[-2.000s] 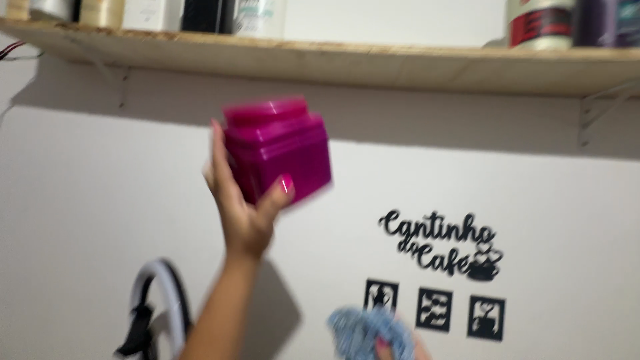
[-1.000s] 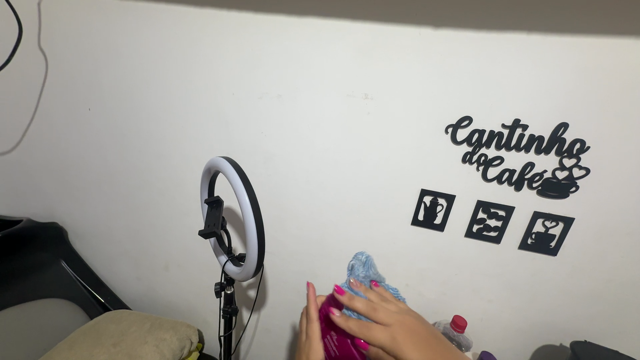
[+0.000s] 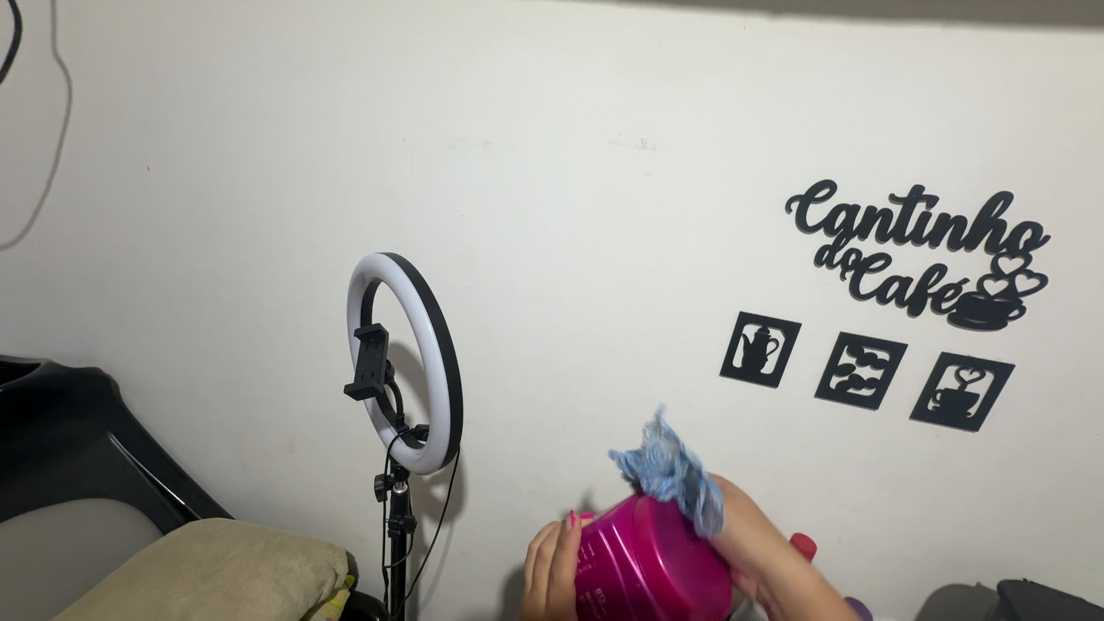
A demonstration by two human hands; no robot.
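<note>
Low in the view, a bright pink plastic jar (image 3: 655, 565) is tilted, its side bearing writing. My left hand (image 3: 552, 565) grips it from the left, pink-nailed fingers along its side. On the right, my right hand (image 3: 746, 535) has a crumpled light blue cloth (image 3: 668, 470) that lies against the jar's upper edge. The fingers of my right hand are mostly hidden behind the jar and cloth.
A ring light (image 3: 444, 371) with a phone holder stands left of my hands, cables hanging. Further left are a beige cushion (image 3: 216, 569) and a black glossy object (image 3: 86, 423). A red-capped bottle (image 3: 803, 545) is beyond my right forearm. Black lettering (image 3: 914, 250) and small plaques hang on the wall.
The pink jar, first held up below the shelf in my left hand, has come down low in the view. The cloth, first apart from the jar, now touches it. The view has tipped down.
</note>
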